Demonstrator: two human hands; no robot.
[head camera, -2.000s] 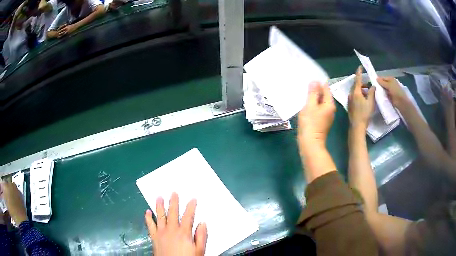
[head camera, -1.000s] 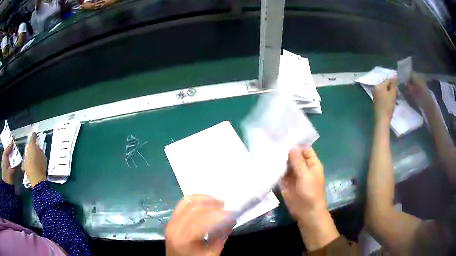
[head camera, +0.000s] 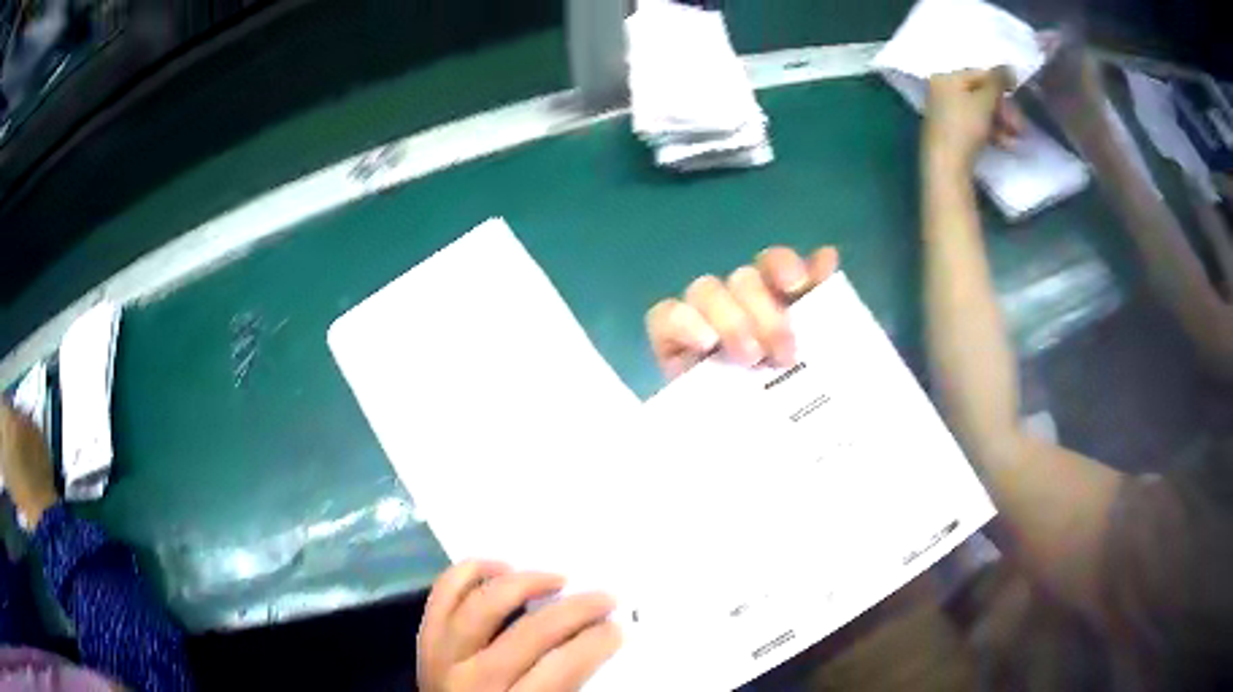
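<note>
A white leaflet sheet (head camera: 825, 473) with small print and short dark bars is held up close before me, tilted. My right hand (head camera: 744, 311) grips its upper edge, fingers over the top. My left hand (head camera: 521, 629) grips its lower left side, fingers curled. The stack of flat sheets (head camera: 473, 365), blank on top, lies on the green workbench behind and left of the held sheet, which covers part of it.
A pile of folded leaflets (head camera: 696, 95) stands beside the upright post (head camera: 599, 54) at the rail (head camera: 507, 129). A neighbour's arms (head camera: 967, 270) hold paper at right. Another folded pile (head camera: 89, 399) lies near a blue-sleeved neighbour (head camera: 102, 581) at left.
The blurred paper between my hands is now spread out and held up, print side showing. My right hand has moved from the sheet's right side to its top edge. The camera view has shifted.
</note>
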